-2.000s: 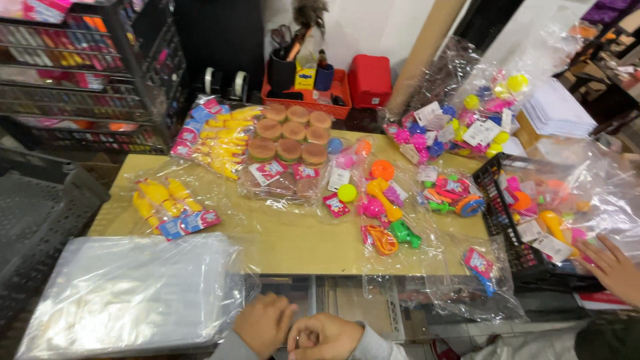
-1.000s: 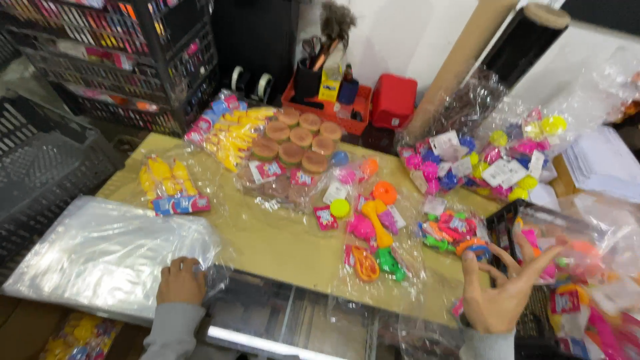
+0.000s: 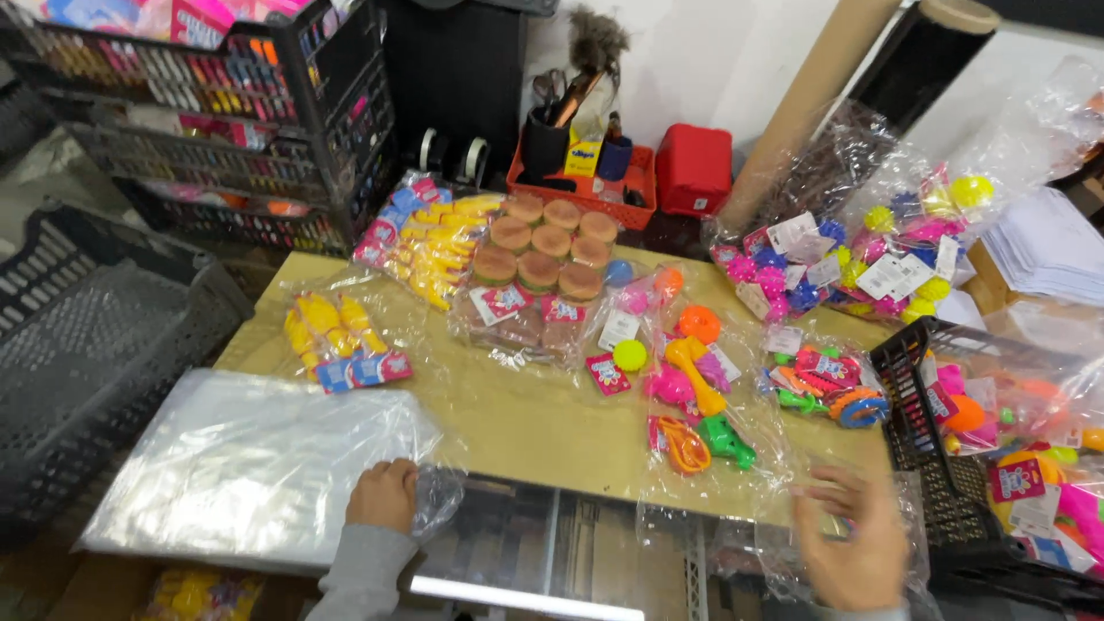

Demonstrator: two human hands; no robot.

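My left hand point(image 3: 384, 498) rests with curled fingers on the right edge of a stack of clear plastic bags point(image 3: 250, 466); whether it grips one is unclear. My right hand point(image 3: 849, 530), blurred, is over a clear bag at the table's front right edge, its hold unclear. Between the hands lie bagged toys: an orange bone point(image 3: 694, 375), a green toy point(image 3: 726, 442) and an orange ring toy point(image 3: 683, 446). Behind are bagged burger-shaped toys point(image 3: 539, 246), yellow chicken-shaped toys point(image 3: 332, 332) and more yellow ones point(image 3: 440, 246). A bag of colourful toys point(image 3: 824, 384) lies beyond my right hand.
Stacked black crates point(image 3: 328, 129) stand back left, above an empty grey crate point(image 3: 112, 302). A black crate point(image 3: 914, 431) with bagged toys borders the right side. Behind the table point(image 3: 535, 431) are a red basket point(image 3: 638, 207), a red box point(image 3: 694, 164), bagged spiky balls point(image 3: 897, 250) and upright rolls point(image 3: 811, 112).
Both hands were together at the front edge, then moved apart. My right hand, spread near the right crate a second ago, is now lower at the table's front edge.
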